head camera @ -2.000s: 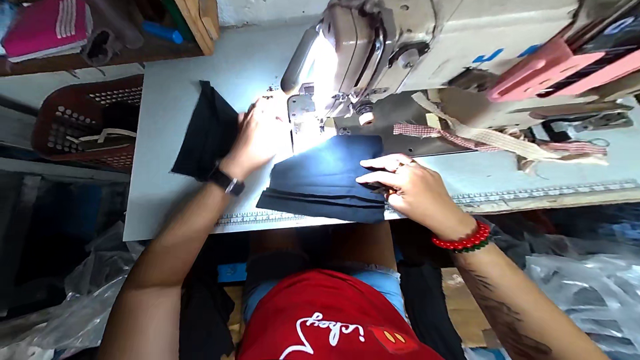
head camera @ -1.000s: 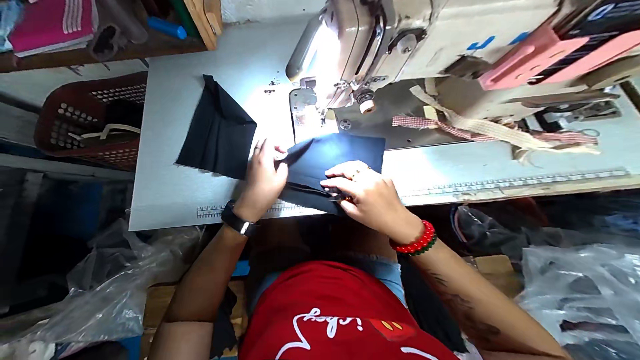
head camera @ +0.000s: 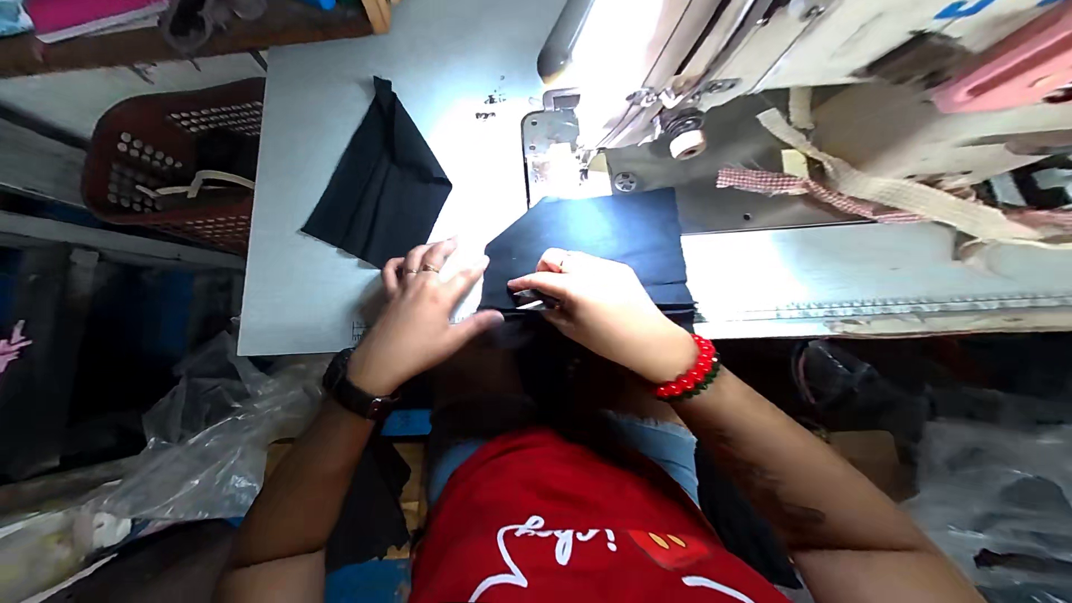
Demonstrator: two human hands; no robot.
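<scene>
A piece of dark fabric (head camera: 611, 226) lies at the table's front edge, just before the needle area of a sewing machine (head camera: 670, 75), and part of it hangs over the edge. On this fabric rests my right hand (head camera: 599, 306), its fingers closed around a small dark tool with a metal tip, perhaps thread snips. My left hand (head camera: 431, 306) is spread on the tabletop at the fabric's left edge, thumb close to the cloth, holding nothing visible. Farther left lies a second dark fabric piece (head camera: 385, 180), folded and creased.
A red-brown plastic basket (head camera: 176, 213) stands left of the white table (head camera: 293, 293). Cream and checked fabric strips (head camera: 888, 193) lie to the right by the machine, below a pink object (head camera: 1005, 63). A measuring tape (head camera: 921, 306) runs along the front edge. Clear plastic bags (head camera: 209, 444) lie below.
My right hand has moved left across the fabric. My left hand, earlier up beside the machine's needle area, has come down to the front edge, touched the cloth, and now lies spread beside it.
</scene>
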